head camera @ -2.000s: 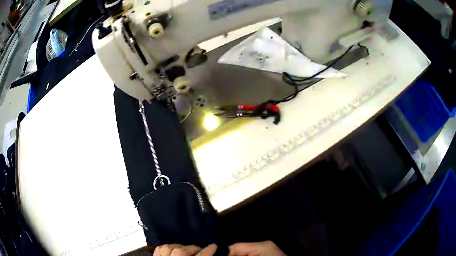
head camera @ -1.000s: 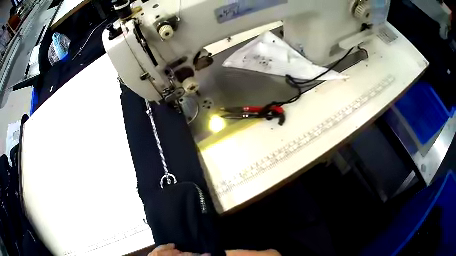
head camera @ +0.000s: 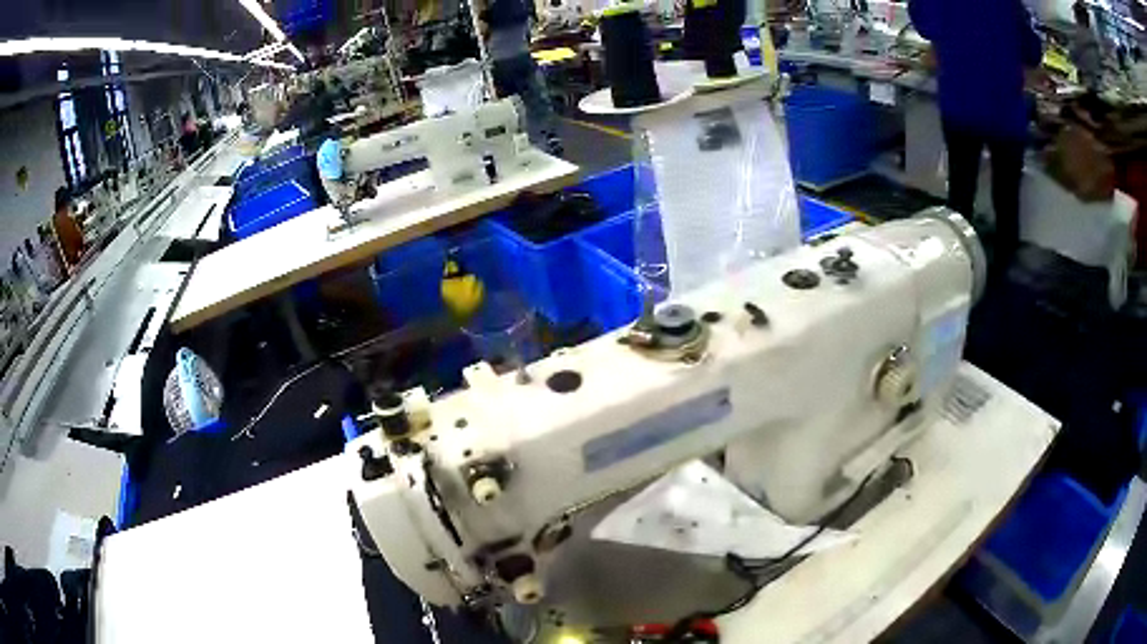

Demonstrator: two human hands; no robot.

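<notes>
The white sewing machine (head camera: 654, 434) stands across the lower middle of the head view. A narrow part of the dark fabric (head camera: 393, 610) shows left of and under its needle end, with a short piece of silvery trim (head camera: 430, 623) at the bottom edge. The lamp spot and the red handle of the snips (head camera: 679, 630) are cut by the bottom edge. White cloth or paper (head camera: 704, 513) lies under the machine arm. Neither my left hand nor my right hand is in the picture.
Behind are a second sewing machine (head camera: 434, 151) on a white table, blue bins (head camera: 554, 258) and black thread cones (head camera: 629, 57). A person in blue (head camera: 981, 76) stands at the upper right. Dark cloth (head camera: 271, 440) lies beyond the table at left.
The view has tilted up from the table to the workshop. The machine sits lower in the picture; both hands, the ring and most of the fabric have left it.
</notes>
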